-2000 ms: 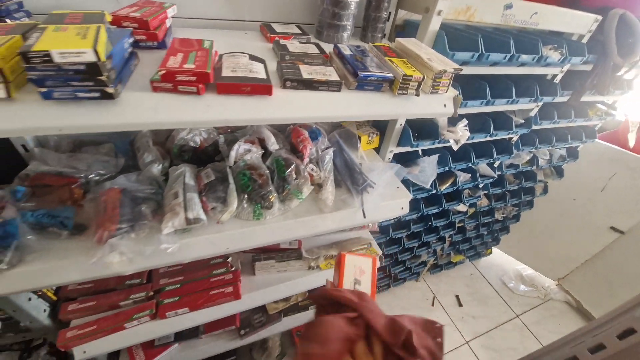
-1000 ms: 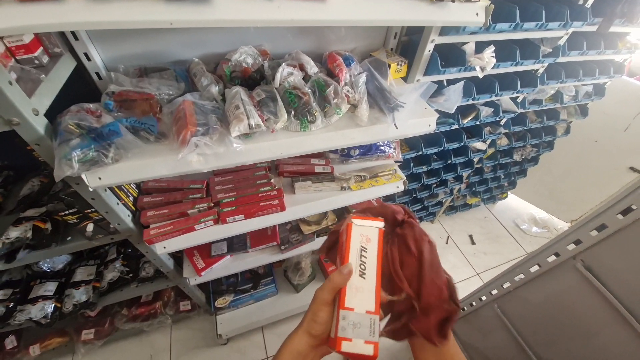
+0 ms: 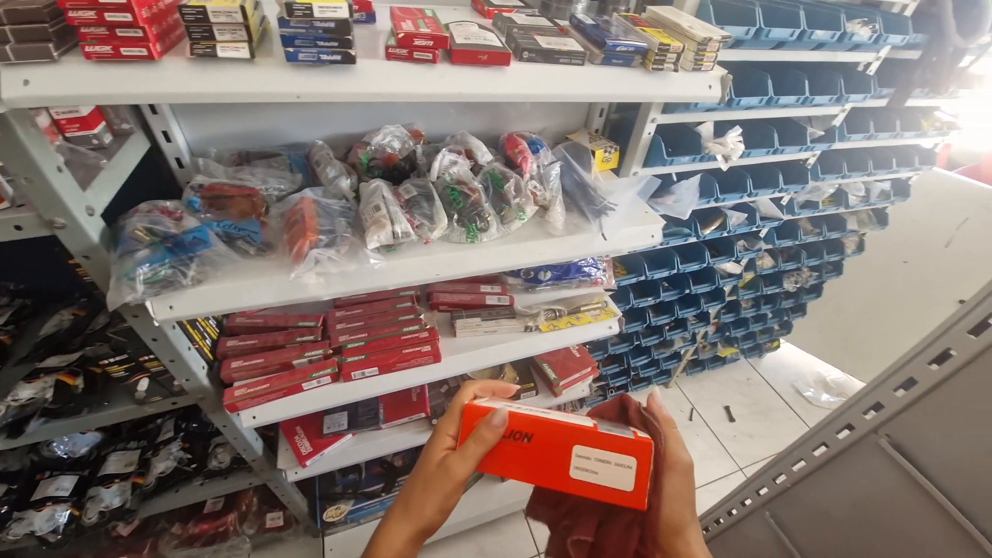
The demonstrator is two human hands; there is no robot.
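Note:
An orange and white cardboard box (image 3: pixel 554 453) with a white label is held in front of the shelves, low in the middle of the view. My left hand (image 3: pixel 457 446) grips its left end, thumb on the orange face and fingers behind. At the box's right end, my right hand (image 3: pixel 673 473) holds a dark red cloth (image 3: pixel 589 515), which hangs under and beside the box. The cloth lies against the box's right end. Part of the right hand's fingers is hidden behind the cloth.
White metal shelves (image 3: pixel 411 273) bear plastic-bagged parts (image 3: pixel 465 198) and stacks of red boxes (image 3: pixel 391 353). Blue bins (image 3: pixel 748 143) stand at the right. A grey perforated metal edge (image 3: pixel 860 418) rises at lower right. Bolts (image 3: pixel 729 414) lie on the tiled floor.
The box, upright with its white face showing one second ago, now lies lengthwise with its orange face showing. My right hand and the cloth have come to its right end.

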